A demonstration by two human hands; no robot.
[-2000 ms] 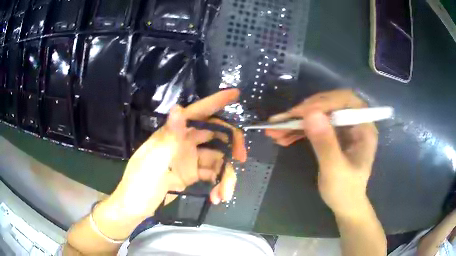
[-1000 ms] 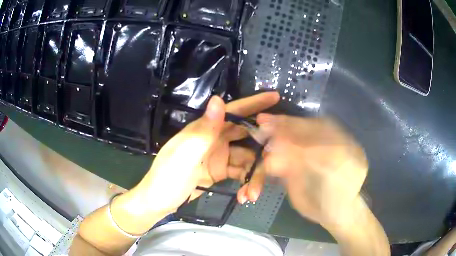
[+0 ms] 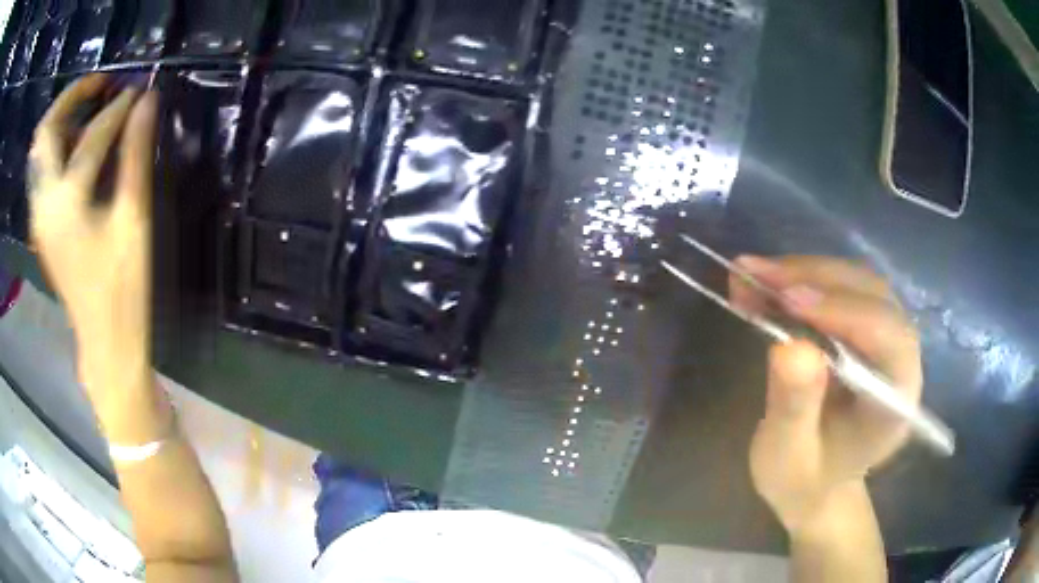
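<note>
My right hand (image 3: 837, 376) holds white and silver tweezers (image 3: 837, 362) with the two tips apart, beside the clear carrier sheet (image 3: 536, 421) with its dark dots and bright specks. My left hand (image 3: 97, 216) is at the far left over the glossy black blister tray (image 3: 302, 159), fingers curled down. Whether it holds anything is hidden by the fingers and blur. The black frame that was in it does not show clearly.
A smartphone (image 3: 932, 125) with a pale rim lies at the upper right on the dark green mat (image 3: 729, 456). A pale rail (image 3: 228, 438) runs along the near edge. Part of a person shows at the lower right corner.
My left hand has moved from the middle to the far left over the tray. My right hand has moved away from it, and the tweezers now point to the sheet with tips spread.
</note>
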